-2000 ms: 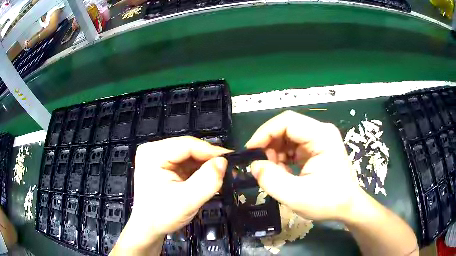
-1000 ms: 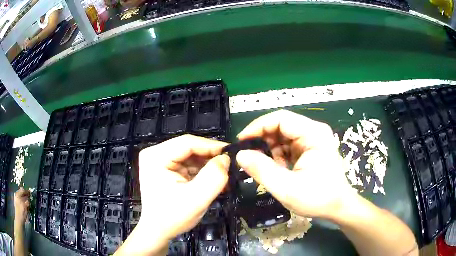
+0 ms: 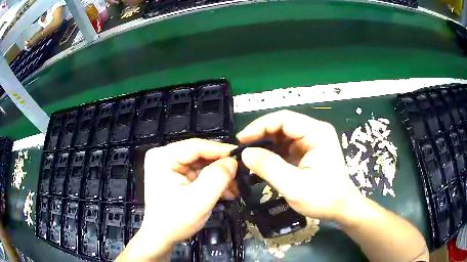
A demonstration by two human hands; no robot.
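Note:
A black phone housing [image 3: 279, 219] with a slotted grille and a window opening is held in both hands, its lower end tilted to the right over a pile of cream pads [image 3: 292, 239]. My left hand [image 3: 187, 189] pinches its upper left edge between thumb and fingertips. My right hand [image 3: 299, 164] grips its upper end, thumb on the near face. The thumbs hide most of the upper end; whether a small piece is pinched there cannot be told. A black blister tray [image 3: 135, 138] with housings in its pockets lies under and left of my hands.
A second filled tray [image 3: 440, 153] lies at the right, beside a pile of white slivers [image 3: 376, 156]. A green conveyor belt [image 3: 307, 48] runs beyond the white edge strip [image 3: 287, 98]. A white frame post [image 3: 23, 97] stands left. A person's arm [image 3: 46, 30] shows at the upper left.
The housing's lower end has swung right and tilted. My thumbs have come closer together over its upper end. Another person's hand seen at the lower left one second ago is gone.

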